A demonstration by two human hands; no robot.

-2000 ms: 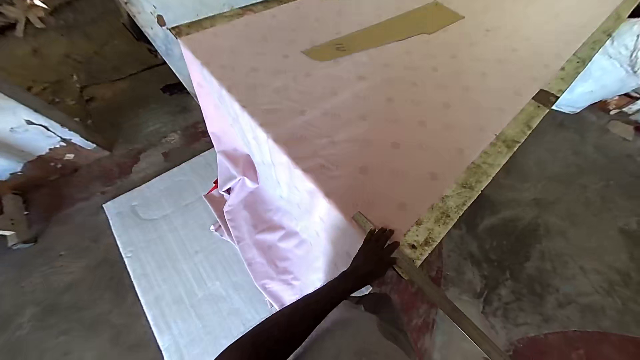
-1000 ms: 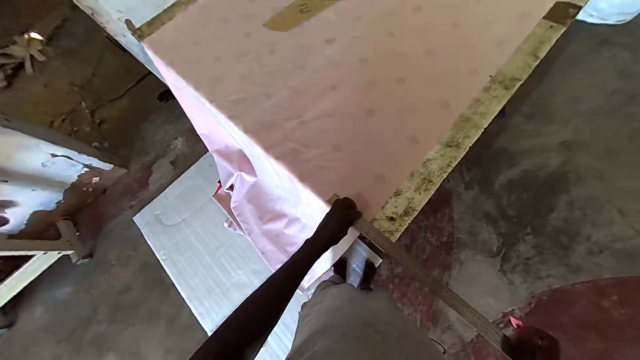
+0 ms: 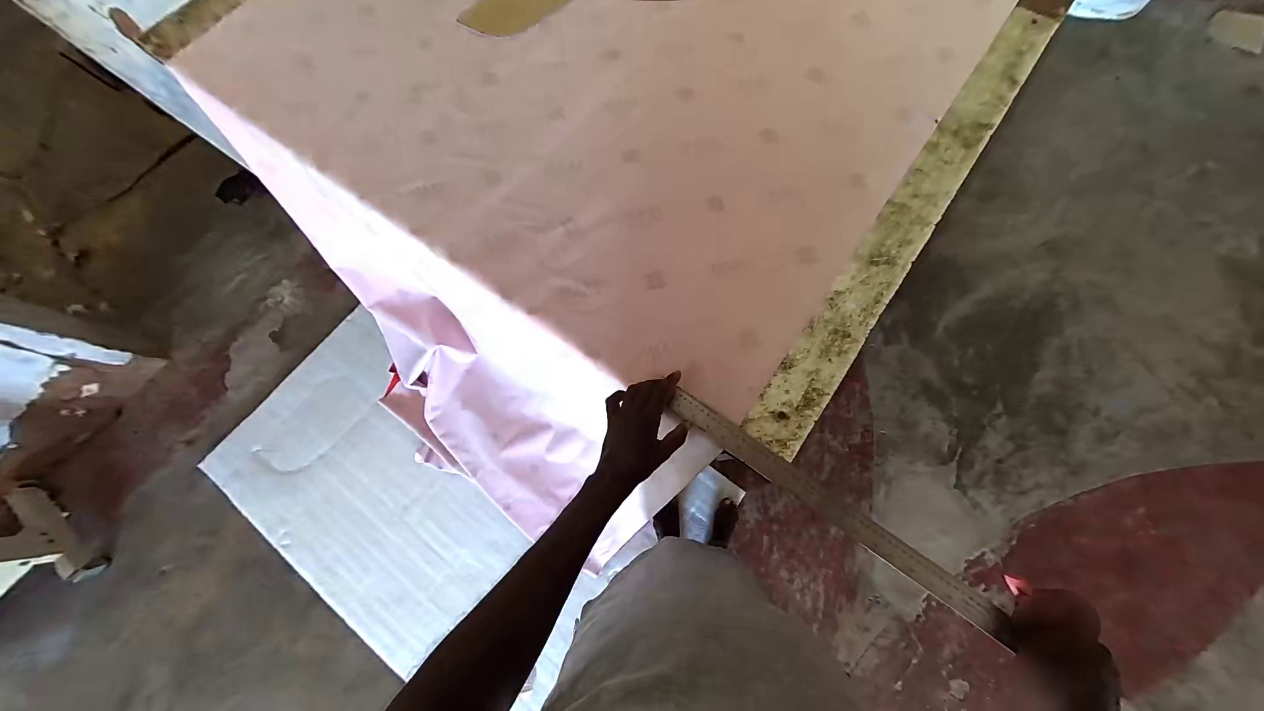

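Pink patterned fabric (image 3: 612, 178) covers the table top, and its crumpled near-left edge (image 3: 484, 405) hangs over the side. A long flat ruler (image 3: 839, 509) reaches from the table's near corner out over the floor, sloping down to the right. My left hand (image 3: 640, 425) is at the ruler's upper end beside the fabric edge, fingers bent; its grip is partly hidden. At the ruler's lower end my right hand (image 3: 1062, 632) is closed around it, dark and blurred, with a small pinkish-red thing (image 3: 1015, 585) next to it. A brown card pattern piece (image 3: 509, 12) lies on the fabric.
The table's worn, stained border (image 3: 879, 267) shows along the right. A flat sheet of cardboard (image 3: 365, 494) lies on the floor below the hanging fabric. At the far left stands a wooden frame part (image 3: 39, 528). The floor (image 3: 1076, 326) has grey and red areas.
My right hand has come into view at the ruler's lower end, where it was not seen in the earliest frame. My left hand stays near the table corner. The view has shifted downward.
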